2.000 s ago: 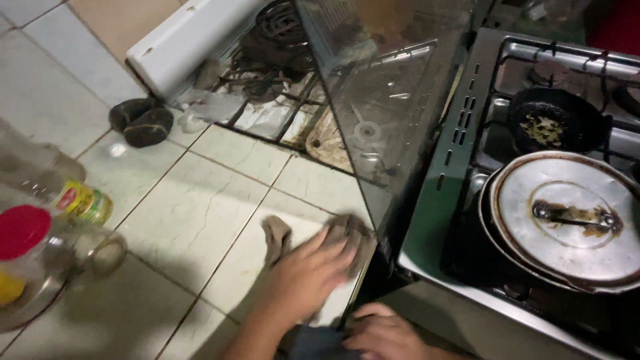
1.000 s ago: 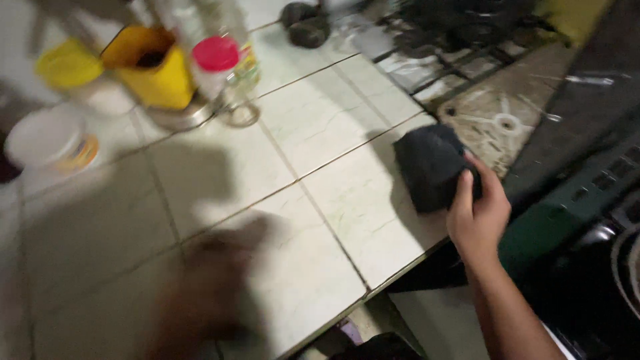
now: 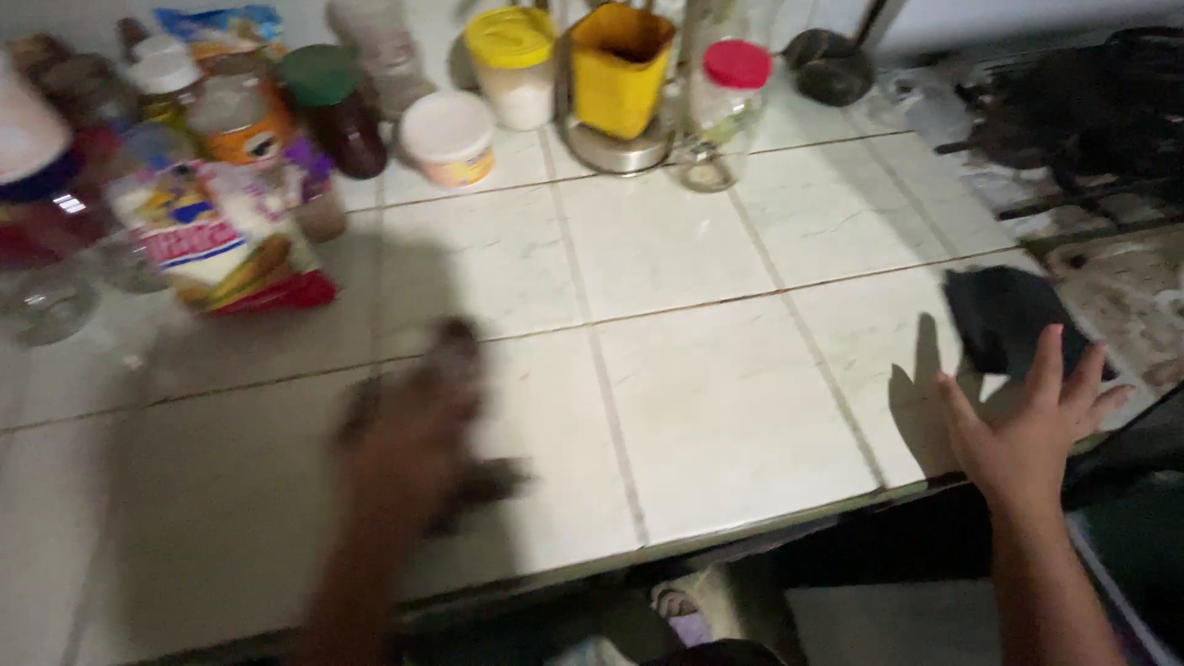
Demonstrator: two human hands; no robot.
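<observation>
My left hand (image 3: 407, 435), blurred and in shadow, presses a dark cloth (image 3: 458, 356) against the white tiled counter (image 3: 703, 388). Parts of the cloth stick out around the fingers. On the right, my right hand (image 3: 1027, 425) is spread with nothing in its grasp. Just beyond its fingertips a black folded cloth (image 3: 1004, 314) lies at the counter's right end, beside the stained stove top (image 3: 1110, 287). Whether the fingertips touch the black cloth, I cannot tell.
Along the back stand a yellow container (image 3: 622, 74), a red-lidded jar (image 3: 735, 88), a yellow-lidded jar (image 3: 513, 69), a white tub (image 3: 450, 139) and a green-lidded jar (image 3: 338, 111). A printed food packet (image 3: 231, 240) leans at the left. A black bowl-like object (image 3: 830, 67) sits near the stove.
One second ago my right hand held the black cloth; now the cloth lies on the counter and that hand is spread. The view has swung left since two seconds ago.
</observation>
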